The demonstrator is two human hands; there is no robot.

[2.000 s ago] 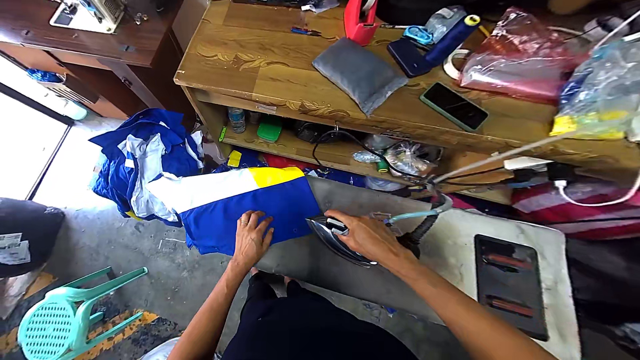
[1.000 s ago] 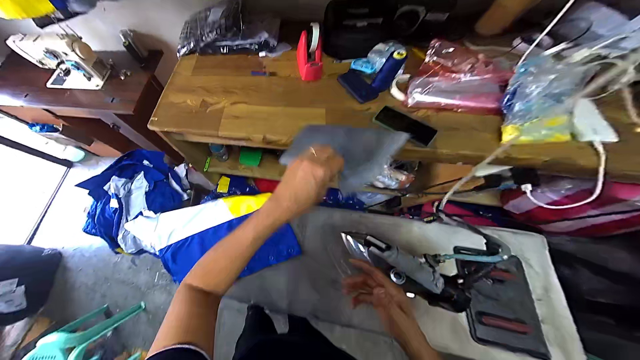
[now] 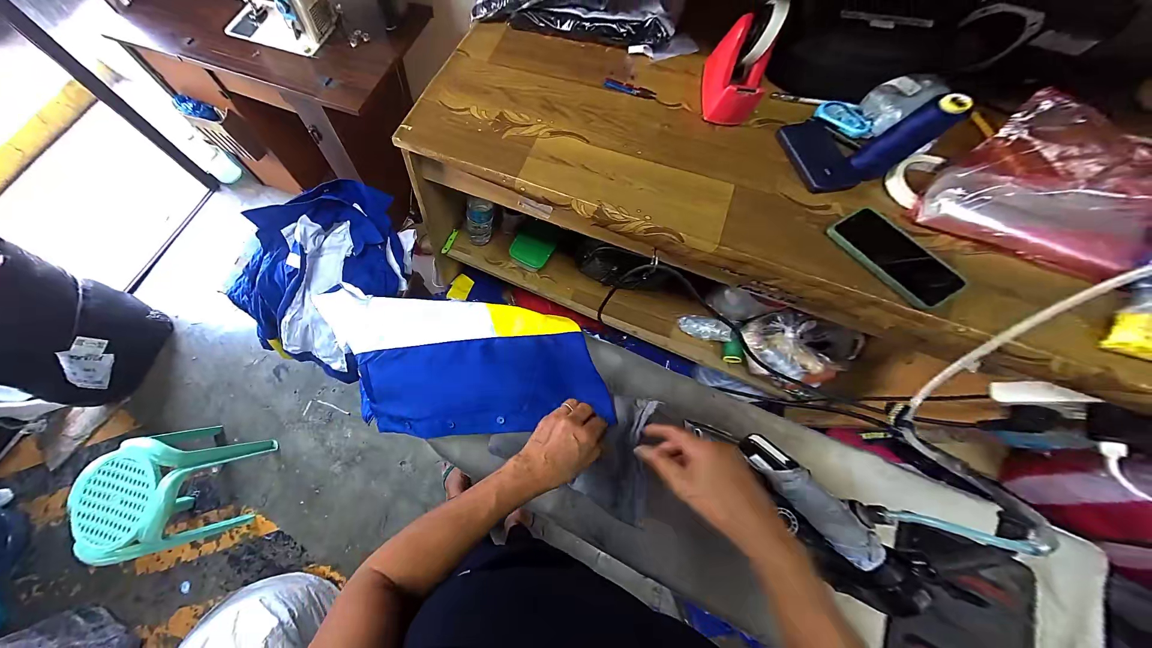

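A blue, white and yellow garment (image 3: 477,382) lies flat on the grey-covered ironing board (image 3: 693,558), its far part bunched at the left. My left hand (image 3: 567,441) rests at the garment's lower right corner, fingers bent over the edge of a grey cloth (image 3: 612,472). At the cloth's right side is my right hand (image 3: 702,468), blurred, with thumb and fingers near its upper edge; whether it grips the cloth is unclear. Just right of that hand, the steam iron (image 3: 792,495) sits on the board beside a dark iron rest (image 3: 963,576).
Behind the board stands a wooden table (image 3: 630,189) with a phone (image 3: 896,258), a red tape dispenser (image 3: 736,72) and a blue thread cone (image 3: 909,139). The iron's hose (image 3: 1008,333) runs over the right side. A green plastic stool (image 3: 121,504) is on the floor at left.
The iron, held in my right hand at first, was let go. The grey cloth, folded on the table two seconds ago and lifted by my left hand after that, now lies on the board.
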